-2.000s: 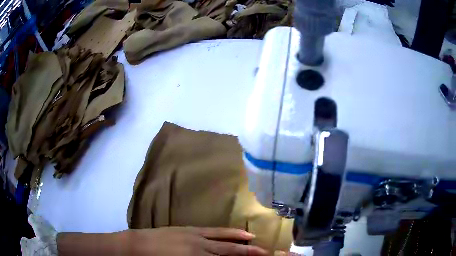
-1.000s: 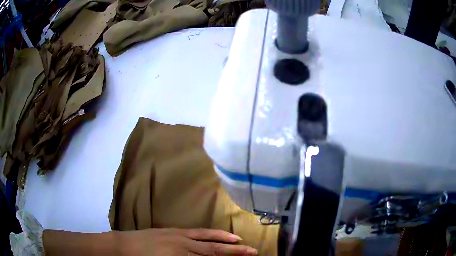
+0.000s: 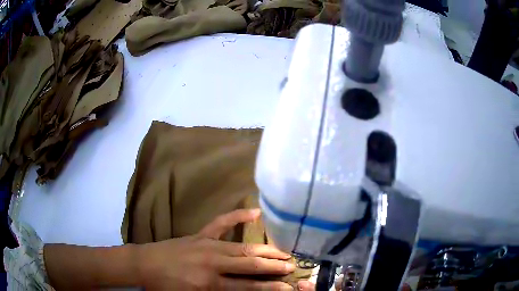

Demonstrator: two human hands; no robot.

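A khaki-brown fabric panel lies on the white table, its right side passing under the sewing machine head. My left hand lies palm down across the panel's near part, fingers spread and pointing right, tips just left of the needle area. It presses on the cloth without a visible grip. The machine head hides the needle point and the panel's right edge. A fingertip shows at the bottom edge beside the presser area. I cannot tell which hand it belongs to; my right hand is otherwise out of the picture.
A loose heap of khaki-brown pieces lies at the left. More brown bundles line the far table edge. A chrome take-up lever guard and a ribbed grey post stand on the machine head.
My left hand's farthest finger has spread away from the others onto the panel. The yellow-lit fabric area beside the machine now looks smaller and darker. The camera view has shifted.
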